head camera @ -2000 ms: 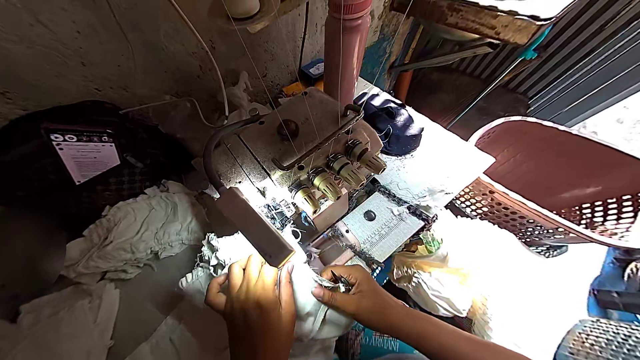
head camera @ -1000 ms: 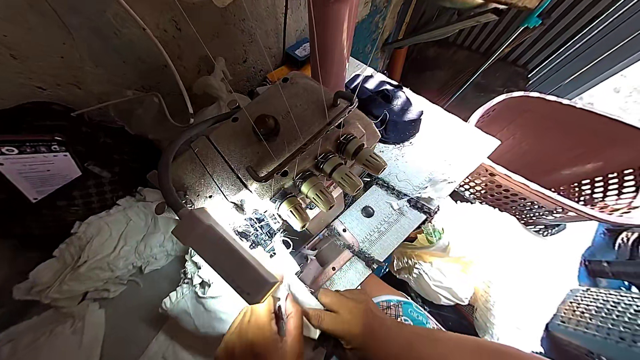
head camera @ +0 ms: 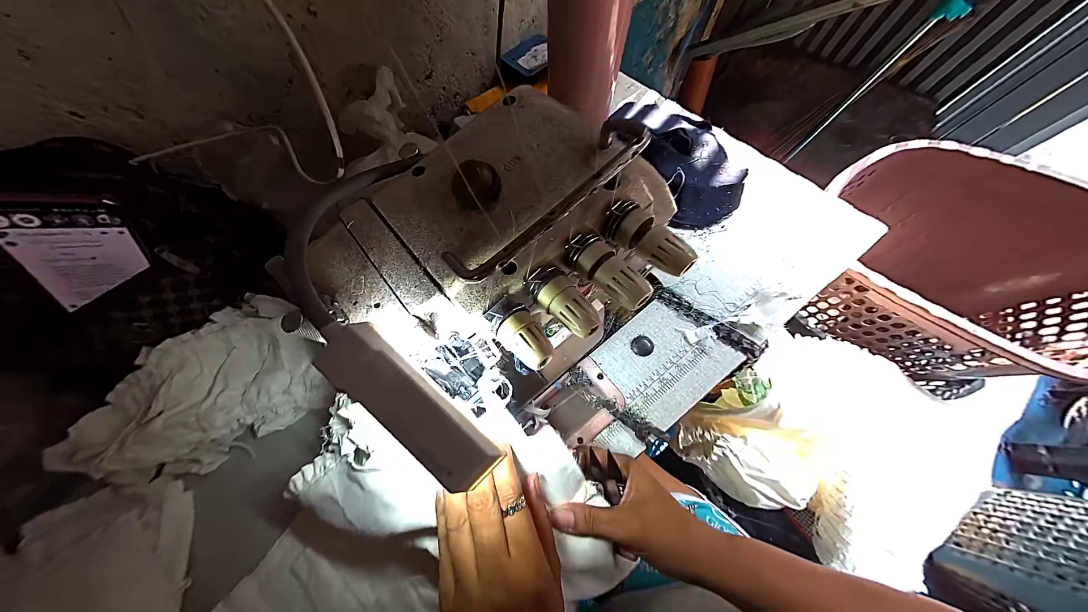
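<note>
White fabric lies at the front of an overlock sewing machine, by its brightly lit needle area. Fingers extended, my left hand rests flat on the cloth just below the lamp housing; a ring is on one finger. To its right, my right hand pinches the fabric's edge between thumb and fingers, and a dark pointed metal tool, perhaps thread snips, shows in that hand. Several tension knobs stand above the metal plate. The needles themselves are hidden by glare.
Crumpled white cloth is piled at the left. Dark blue fabric lies behind the machine on the white tabletop. A pink perforated basket stands at right. A plastic bag is below the plate.
The view has moved closer to the machine. My left hand, with fingers bunched at the lamp two seconds ago, now lies flatter on the cloth.
</note>
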